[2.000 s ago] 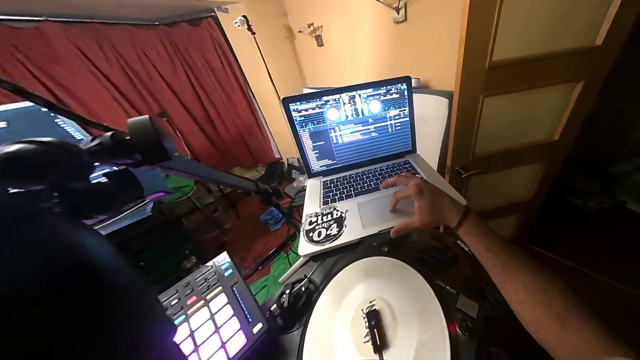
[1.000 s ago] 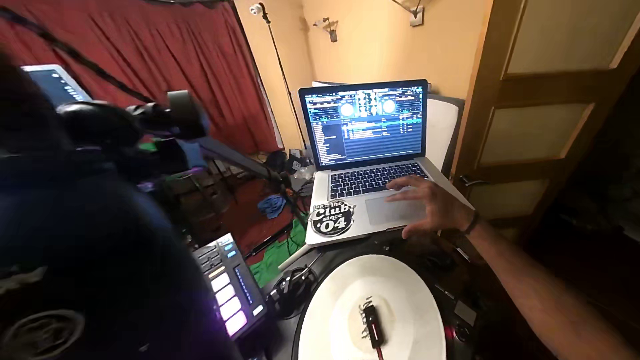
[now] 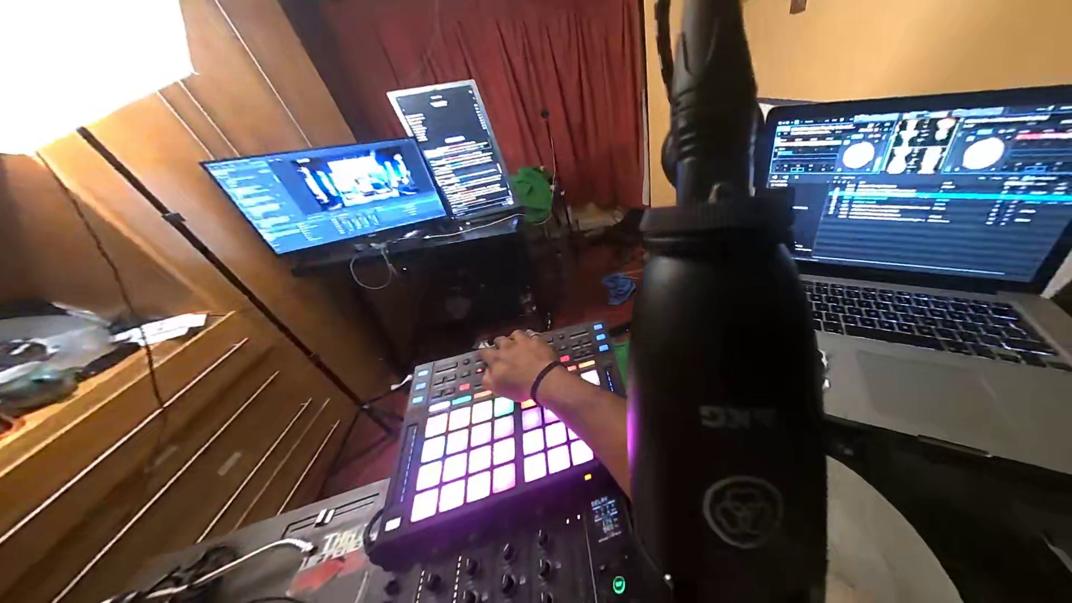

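My right hand, with a dark band at the wrist, rests palm down on the upper knob area of a pad controller with lit square pads. Its fingers are bent, and whether they pinch a knob cannot be told. The forearm passes behind a large black AKG microphone in the foreground. A DJ mixer lies just below the controller. At the right stands an open laptop showing DJ software. A white record shows partly behind the microphone. My left hand is out of view.
Two lit monitors, one wide and one upright, stand on a dark desk behind. At the left are a lamp stand and wooden drawers. Cables lie on the equipment at lower left.
My right hand has left the laptop's trackpad and is now on the pad controller. The view has swung left, and the microphone now stands before the laptop's left edge.
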